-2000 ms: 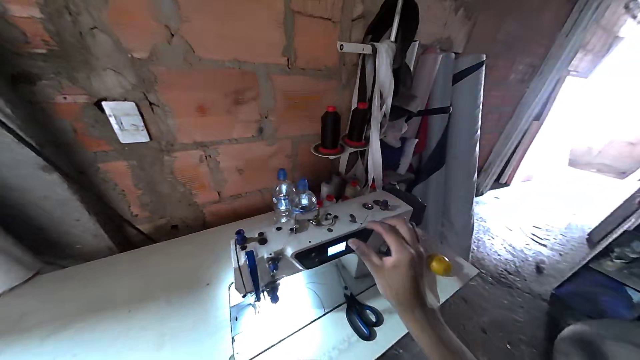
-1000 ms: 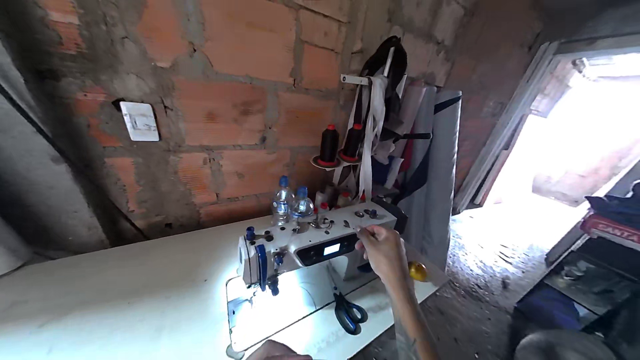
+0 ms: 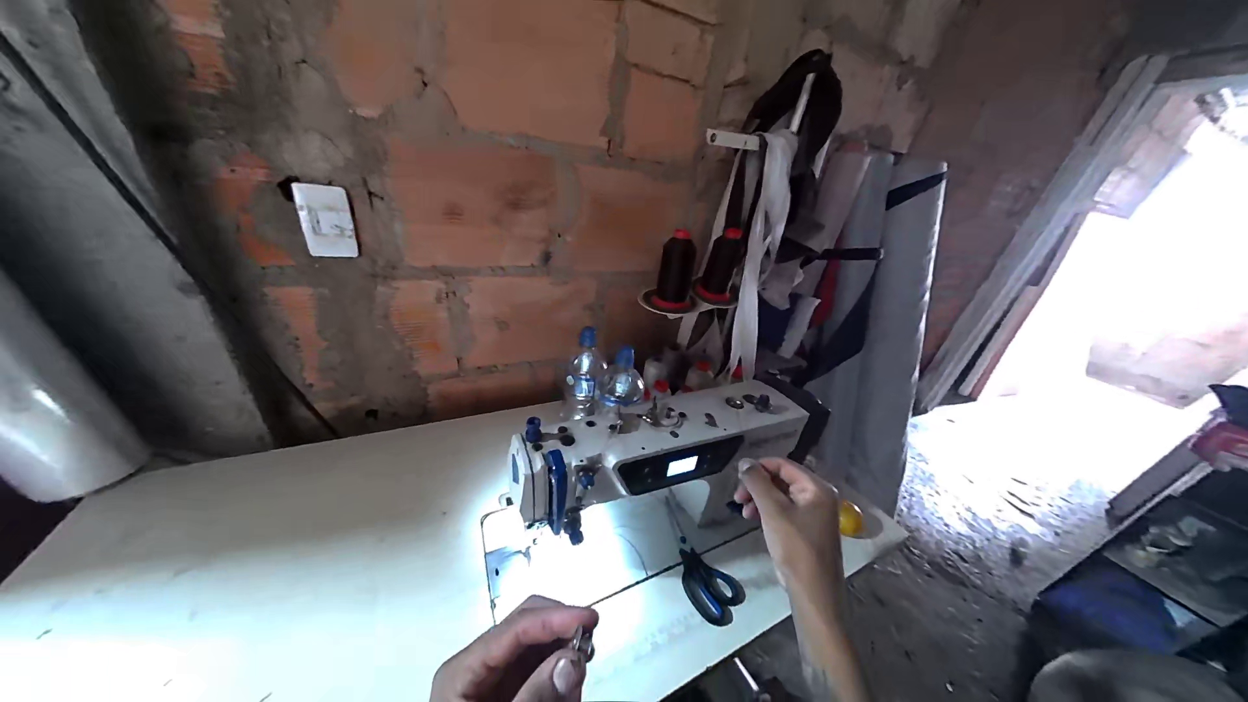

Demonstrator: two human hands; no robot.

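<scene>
My left hand (image 3: 522,653), low in the view at the table's front edge, pinches a small metal part (image 3: 582,643), perhaps a bobbin case. Raised in front of the right end of the white sewing machine (image 3: 634,439), my right hand (image 3: 785,487) has thumb and forefinger pressed together; whether something thin is between them cannot be told. The machine's small display (image 3: 682,466) is lit, and its lamp brightens the needle area. Scissors with black and blue handles (image 3: 712,585) lie on the white table (image 3: 322,546) between my hands.
Two clear plastic bottles with blue caps (image 3: 586,375) stand behind the machine. Dark thread cones (image 3: 676,271) sit on a stand with hanging white strips (image 3: 770,234). A yellow round object (image 3: 851,519) lies by my right wrist. Fabric rolls (image 3: 897,331) lean against the brick wall.
My left hand, out of view at first, has come in from below with the small metal part. My right hand, spread over the machine's panel earlier, is now pinched in front of its right end.
</scene>
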